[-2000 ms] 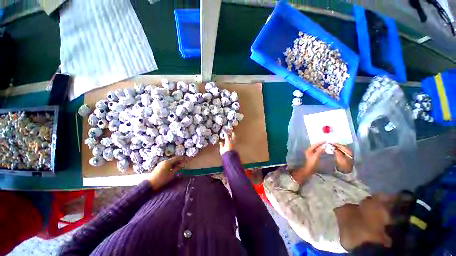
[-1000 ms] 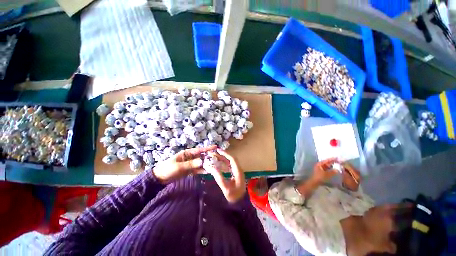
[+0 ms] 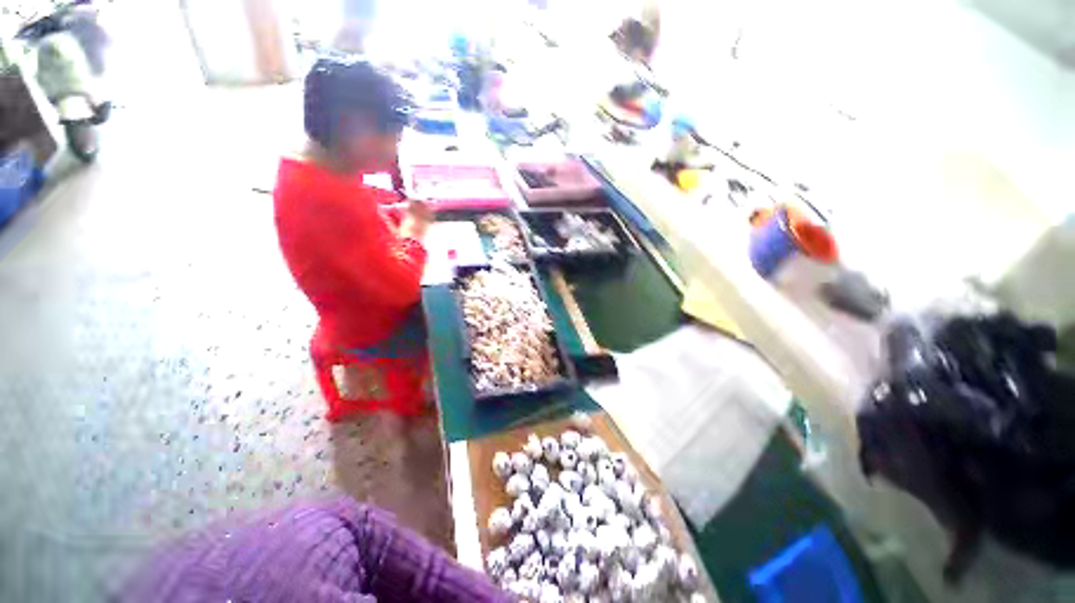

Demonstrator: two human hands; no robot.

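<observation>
Many white-grey patterned balls with dark spots [image 3: 578, 518] lie heaped on the brown cardboard sheet [image 3: 481, 454] at the bottom centre. The heap is cut off by the lower edge of the picture. A purple ribbed sleeve shows at the bottom left, its end at the lower edge. Neither of my hands is in the picture, so what they hold does not show.
A black tray [image 3: 477, 383] of mixed small parts stands beyond the heap. A person in red [image 3: 342, 247] sits on a red stool at the bench's left side. A white sheet [image 3: 684, 406], small blue tray [image 3: 808, 577] and black plastic bag [image 3: 967, 424] lie rightward.
The view has swung left along the bench and is blurred. The heap now sits at the bottom edge, and the neighbour on the right is out of view. Both hands have left the picture.
</observation>
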